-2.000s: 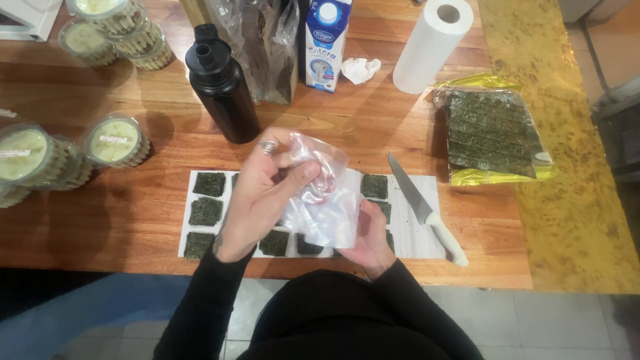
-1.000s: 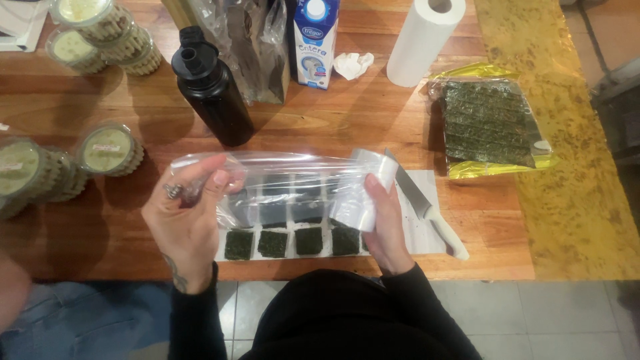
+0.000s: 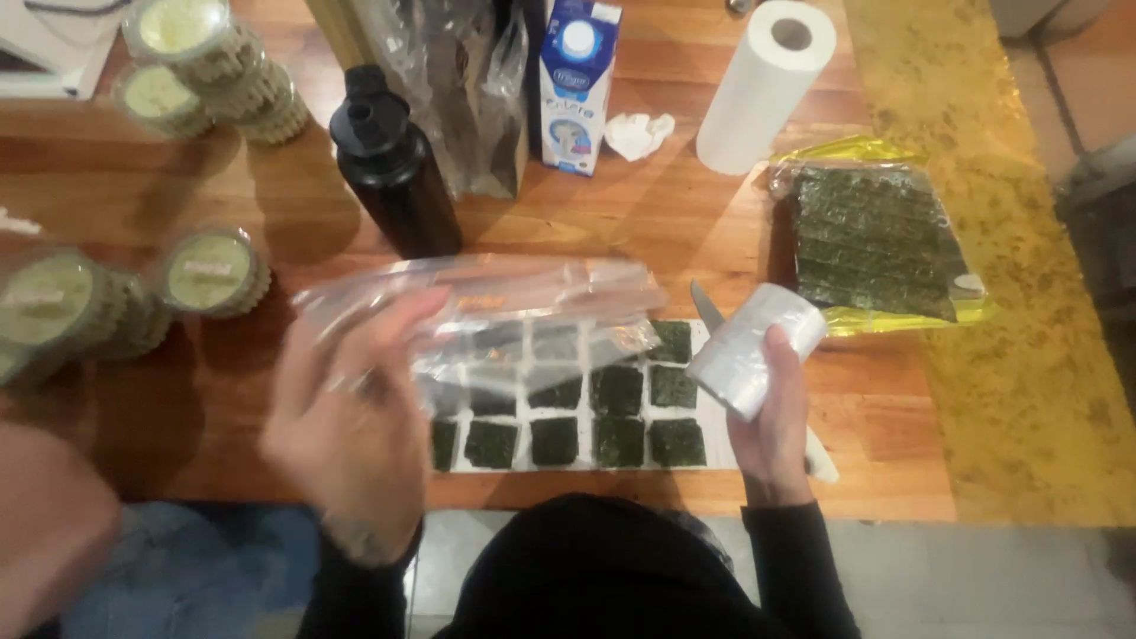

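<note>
My left hand [image 3: 355,417], blurred, grips a strip of clear plastic film [image 3: 532,297], which floats above the table. My right hand [image 3: 777,417] holds a roll of plastic film [image 3: 759,351], its thumb on the roll's side. The strip's right end is apart from the roll, as far as I can tell. Under the film lie rows of small nori squares [image 3: 619,440] on a white sheet [image 3: 721,444]; the left ones are hidden by my left hand and the film. A knife [image 3: 821,457] lies partly hidden behind my right hand and the roll.
A stack of nori sheets [image 3: 874,240] on yellow wrapping is at the right. Behind stand a paper towel roll [image 3: 750,106], a carton [image 3: 575,106], a crumpled tissue [image 3: 639,135] and a black bottle [image 3: 404,177]. Lidded tubs [image 3: 213,271] fill the left. Another person's arm [image 3: 49,524] shows at lower left.
Two seconds ago both hands were close together around the film. They have since moved apart, and the film was stretched between them a second ago. Its right end now looks free of the roll.
</note>
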